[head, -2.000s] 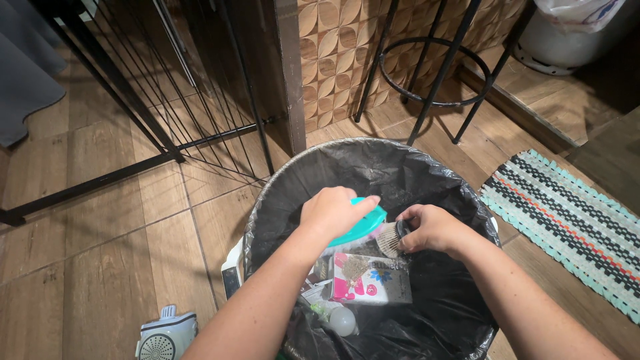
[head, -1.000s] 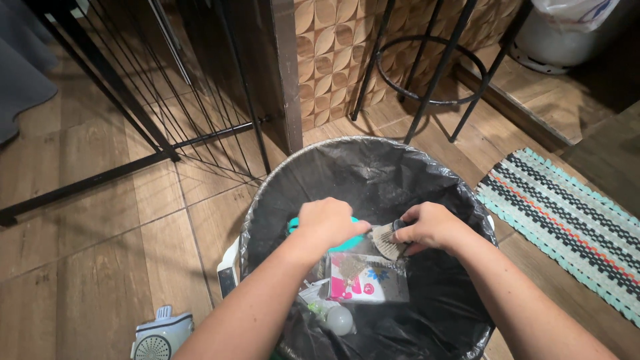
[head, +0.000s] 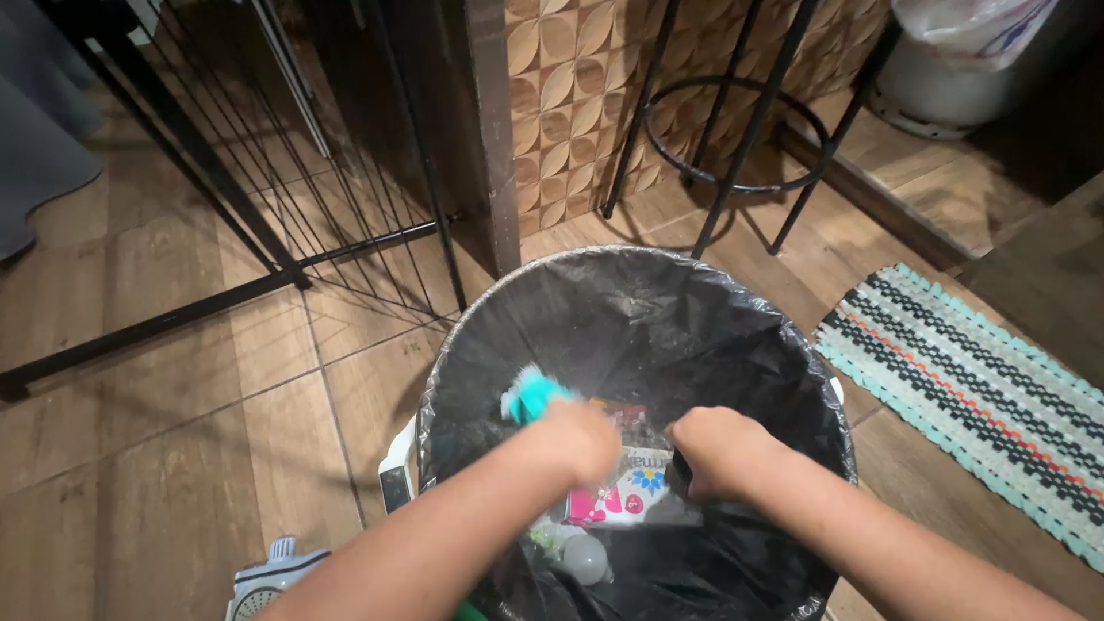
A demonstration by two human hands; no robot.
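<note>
My left hand (head: 580, 442), blurred, is closed on a turquoise brush (head: 536, 395) with pale bristles, over the left part of a trash bin lined with a black plastic bag (head: 638, 293). My right hand (head: 711, 453) is over the bin's right half, its fingers curled round a small dark object (head: 680, 473) that is mostly hidden. Below and between the hands lies a white and pink printed carton (head: 638, 509). A round translucent plastic piece (head: 586, 559) rests in front of it among other trash.
A black metal rack (head: 293, 274) stands at the left on the wood-look tile floor. Behind the bin is a black stool (head: 733, 185). A striped woven rug (head: 966, 414) lies at the right. A grey device with a round grille (head: 263, 595) is on the floor at lower left.
The turquoise brush has turned, and its pale bristles now show at upper left. My right hand has lowered over the carton; the pale-bristled end seen at its fingers before is no longer visible.
</note>
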